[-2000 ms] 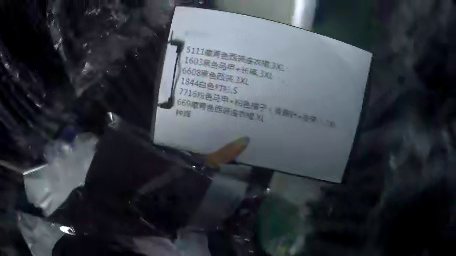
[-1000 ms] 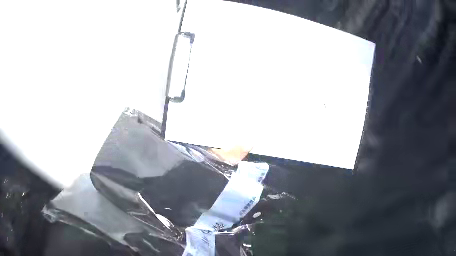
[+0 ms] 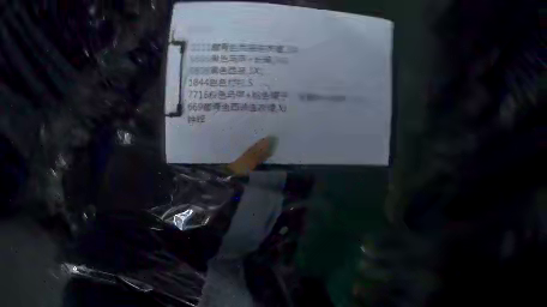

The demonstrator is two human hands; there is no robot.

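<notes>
A clipboard with a white printed pick list is in the upper middle, its metal clip at the left short edge; several lines of text show, partly blurred. The thumb of my left hand lies over its lower edge; the other fingers are hidden below. Black garments in shiny polybags lie or hang just under the clipboard, with a pale printed strip running down them. Whether my hand also holds these packets cannot be told. My right hand is not in view.
The picture is very dark. Dark, glinting plastic fills the left side. A green floor area shows below the clipboard. The right side is dark, with blurred shapes.
The clipboard has shifted left and is more level than before. The glaring overexposure of a second ago is gone; the print is visible again. The thumb remains on the lower edge.
</notes>
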